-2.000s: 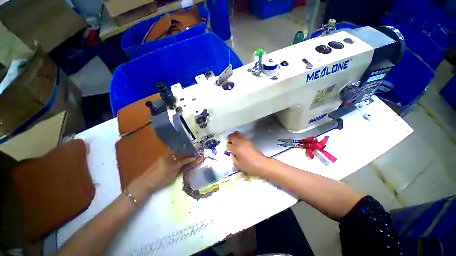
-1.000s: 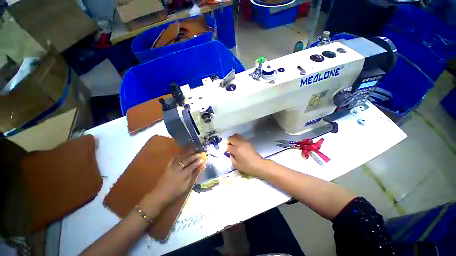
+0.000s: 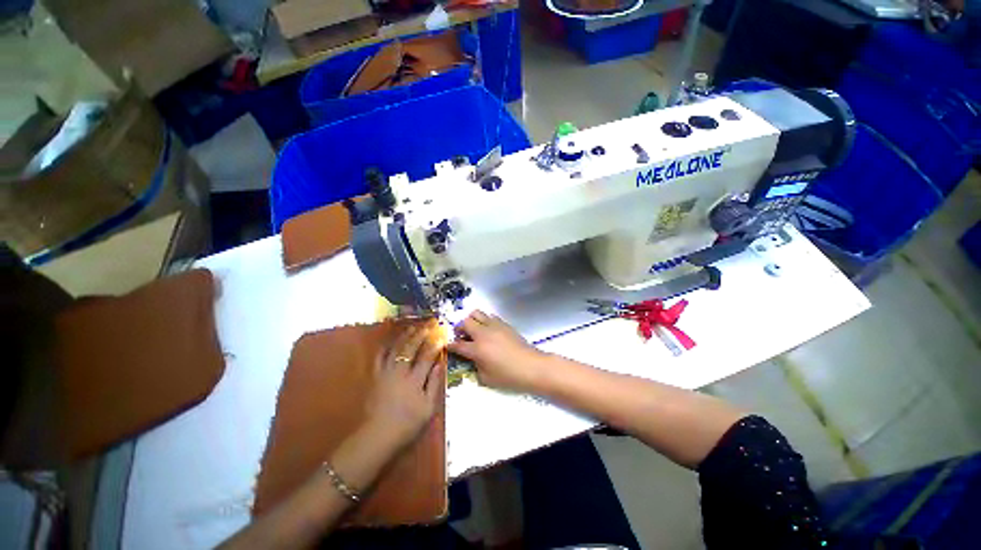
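A tan-brown panel [image 3: 323,408] lies flat on the white table, its upper right corner at the needle area of the sewing machine [image 3: 581,204]. My left hand [image 3: 409,381] rests flat on the panel, fingertips close to the presser foot. My right hand [image 3: 493,349] is at the right side of the needle area, fingers bent in near the panel's corner. Bright lamp glare hides the needle and the fingertips, so whether the right fingers pinch the edge cannot be told.
A stack of brown panels [image 3: 145,360] lies at the left table edge. Another brown panel [image 3: 316,237] lies behind the machine head, by a blue bin [image 3: 398,145]. Red-handled pliers [image 3: 654,319] lie right of my right hand. A carton [image 3: 118,193] stands at left.
The panel has turned from slanted to nearly square with the table's front and now lies nearer me. My left hand moved with it on top; my right hand shifted slightly left and down.
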